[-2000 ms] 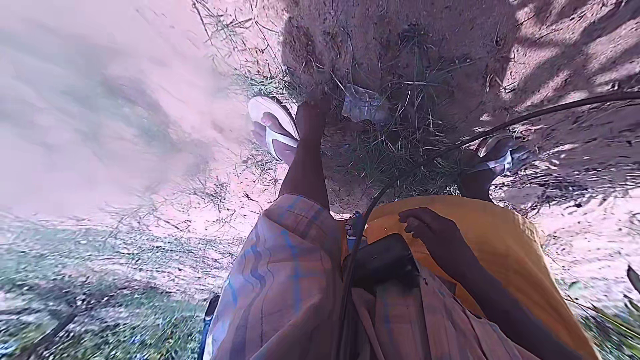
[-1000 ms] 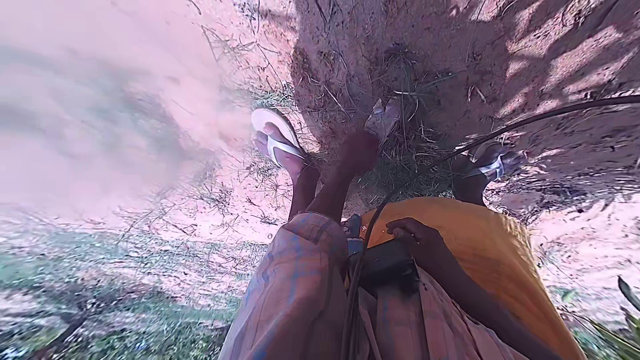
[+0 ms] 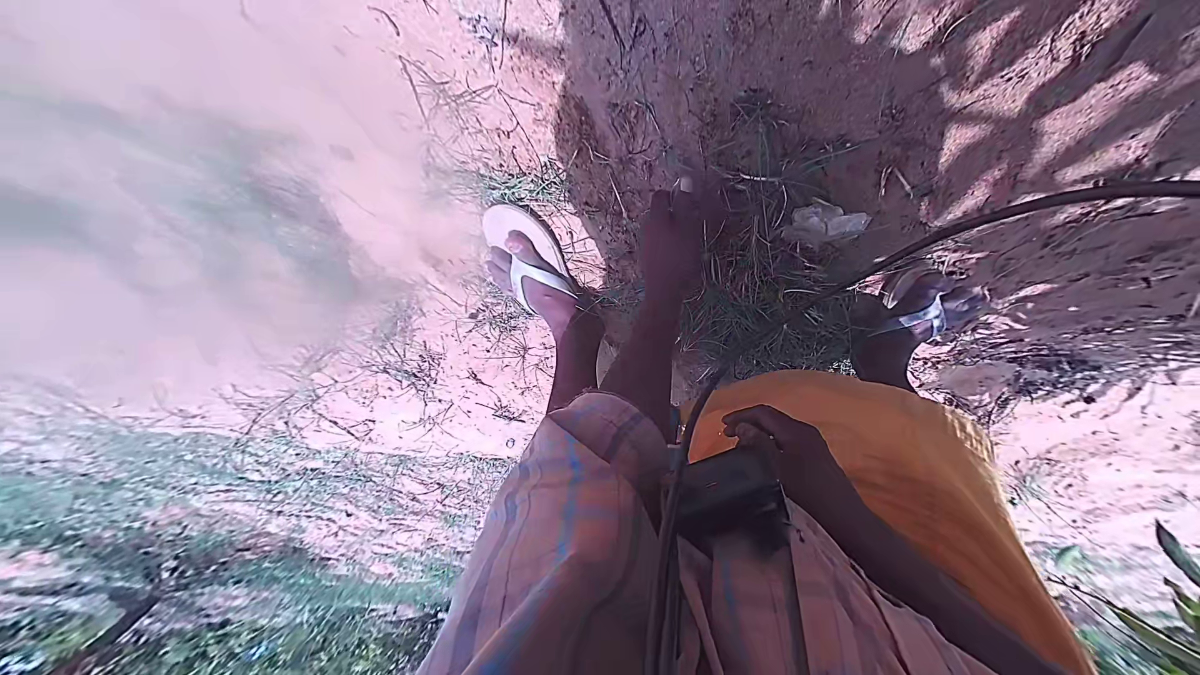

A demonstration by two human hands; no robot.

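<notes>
My left hand [image 3: 670, 239] reaches down to the sandy ground beside a grass clump [image 3: 750, 281], fingers pointing away from me. Its fingertips are dark and blurred against the soil, so whether they pinch anything is hidden. A crumpled piece of clear plastic [image 3: 829, 223] lies on the grass to its right, apart from the hand. My right hand [image 3: 773, 436] rests on the orange cloth [image 3: 900, 450] over my knee, fingers loosely bent, at the edge of a black box-like device [image 3: 731, 492] on my lap. A black cable [image 3: 1012, 206] runs past the device and off to the right.
My feet, in a white flip-flop [image 3: 530, 267] at left and another sandal [image 3: 923, 314] at right, stand either side of the clump. Dry stalks and grass [image 3: 309, 375] lie at left. Leaves [image 3: 1162, 628] show at the lower right edge.
My left hand was at the plastic one second ago; now it is apart from it, farther forward. The plastic has shifted to the right. My right hand stays by the black device.
</notes>
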